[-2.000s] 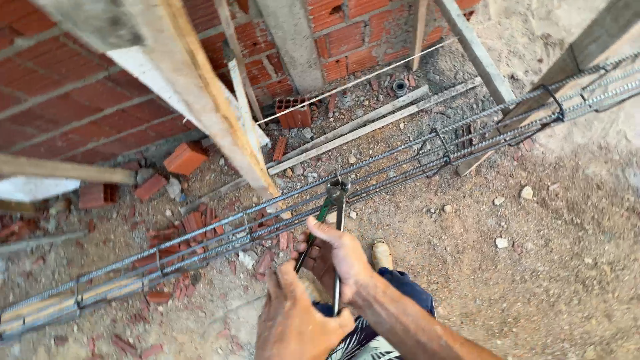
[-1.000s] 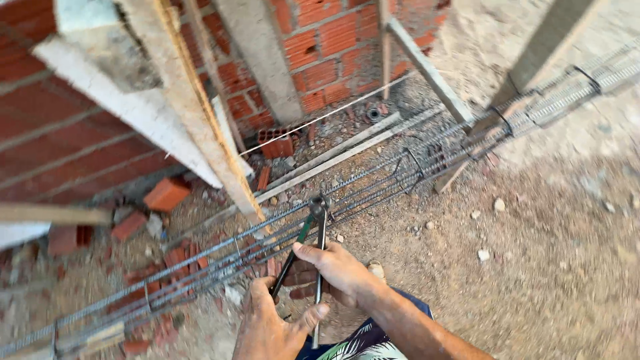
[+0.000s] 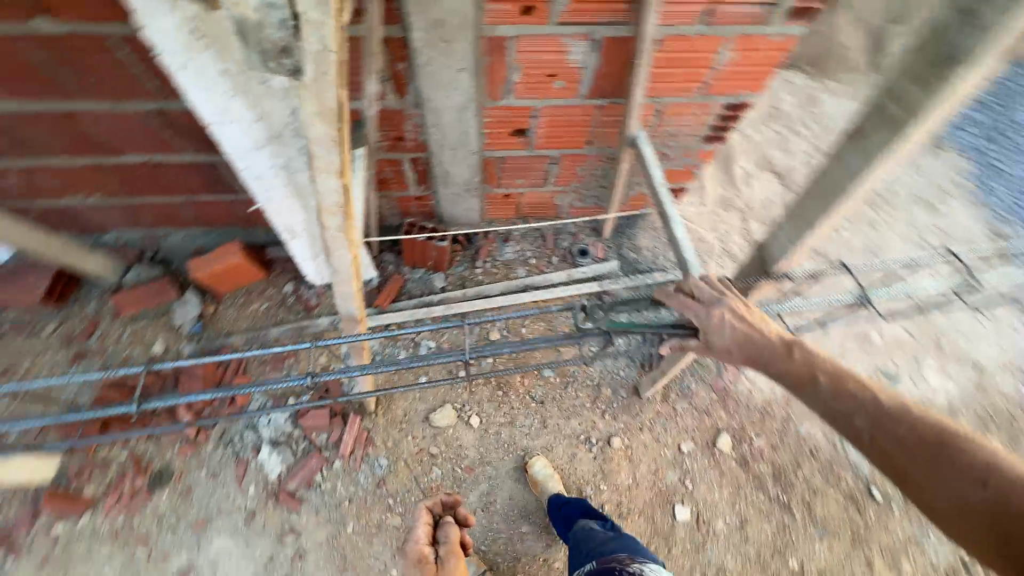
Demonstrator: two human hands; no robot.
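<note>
A long steel rebar cage (image 3: 384,370), with thin stirrups around its bars, runs from left to right in front of me. My right hand (image 3: 716,320) reaches to the cage at the right, over the handle end of green-handled pincers (image 3: 632,326) that lie along the bars. Blur hides whether its fingers close on the handles or only rest there. My left hand (image 3: 440,532) is low in the view, near my body and away from the cage. Its fingers are curled, with nothing visible in them.
Wooden props (image 3: 340,200) slant down on both sides of the cage. Behind stands a hollow-brick wall (image 3: 552,120) with a concrete column (image 3: 452,120). Boards (image 3: 512,296) and broken bricks (image 3: 228,268) lie on the ground. A string (image 3: 496,229) stretches in front of the wall.
Both hands were together at the pincers, upright at the cage's middle. My right hand and the pincers have moved right along the cage; my left hand has come off the pincers. The view has turned.
</note>
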